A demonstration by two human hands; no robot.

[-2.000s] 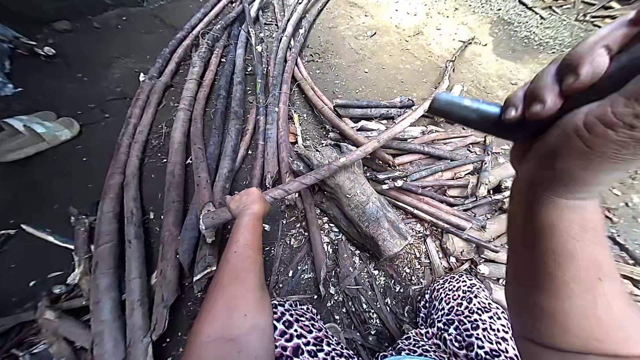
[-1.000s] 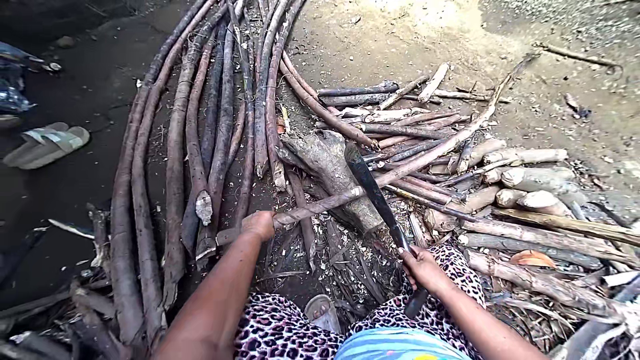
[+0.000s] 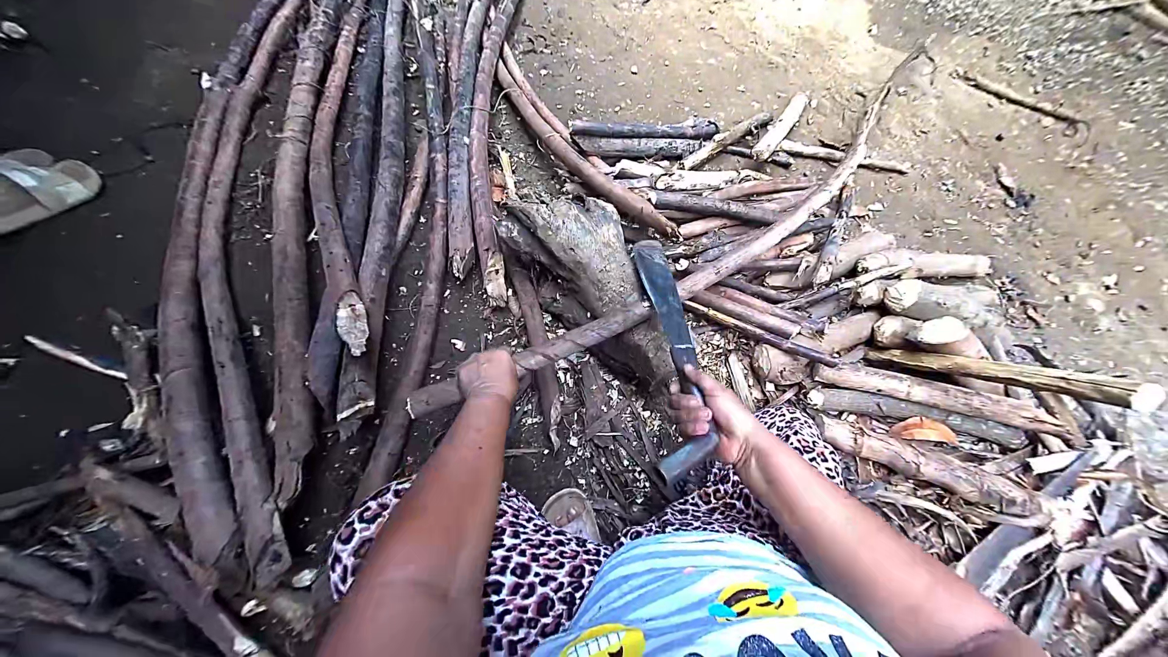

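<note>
My left hand (image 3: 489, 375) is closed around a long, slightly curved wooden branch (image 3: 584, 337) near its thick cut end. The branch runs up to the right, across a chopping log (image 3: 598, 251) and over the cut sticks. My right hand (image 3: 716, 415) grips the handle of a machete (image 3: 666, 301). Its dark blade points up and away from me and meets or overlaps the branch at the log; whether it has cut in cannot be told. The handle's dark, tube-like end shows below my fist.
Long barked poles (image 3: 292, 246) lie side by side at the left. Short cut sticks (image 3: 757, 205) and thicker pieces (image 3: 940, 392) are heaped at the right. Split scraps (image 3: 119, 566) lie low at left, a sandal (image 3: 41, 190) farther up. An orange leaf (image 3: 923, 430) rests on the wood.
My right hand has come down with the machete from its raised place at the right to the branch over the log. My left hand has kept its hold on the branch.
</note>
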